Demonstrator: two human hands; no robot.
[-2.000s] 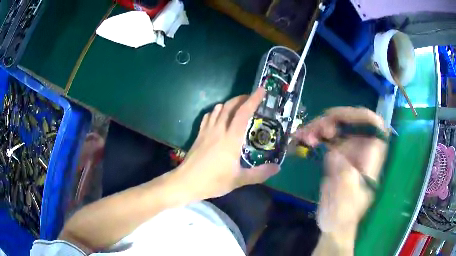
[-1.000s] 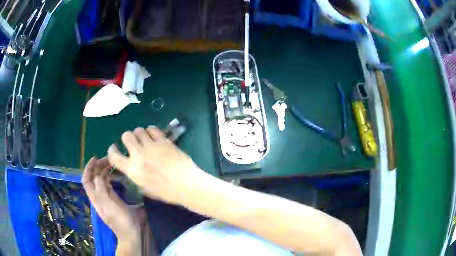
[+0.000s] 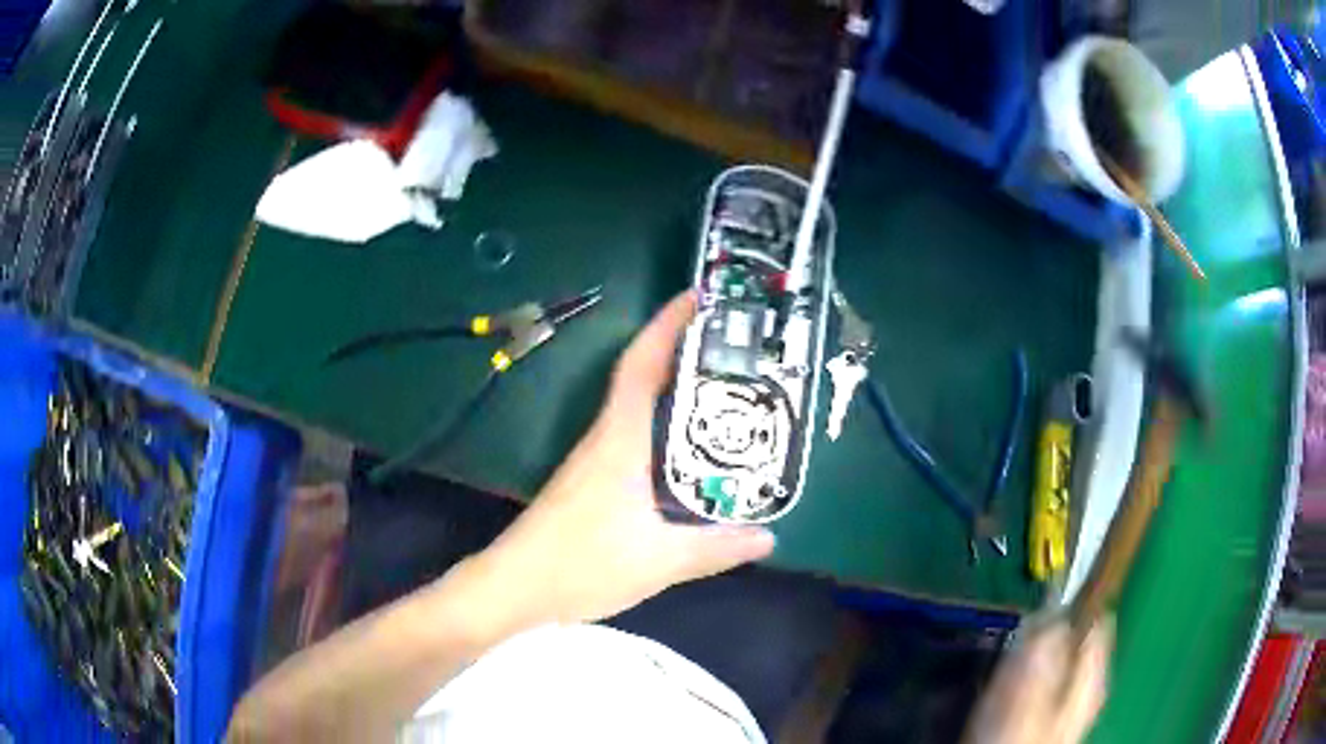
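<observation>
The lock housing [image 3: 742,349] stands open side up in front of me, its round end toward me, with a long white strip sticking out at its far end. My left hand [image 3: 633,472] grips its near left side. My right hand [image 3: 1040,683], blurred and cut off by the bottom edge, is closed on the wooden handle of a hammer [image 3: 1134,509] at the right. A small pair of keys [image 3: 844,393] hangs or lies at the housing's right side. Circlip pliers [image 3: 516,332] with green handles and yellow bands lie open on the bench to the left.
Blue-handled pliers [image 3: 931,458] and a yellow-handled tool [image 3: 1050,502] lie right of the housing. A grease pot [image 3: 1112,124] with a brush stands at the back right. A thin ring [image 3: 495,247] and white paper [image 3: 342,192] lie back left. A blue bin of parts [image 3: 218,509] is at left.
The circlip pliers have been let go on the bench at the left. My left hand has moved onto the housing. My right hand has moved to the far right and taken hold of the hammer.
</observation>
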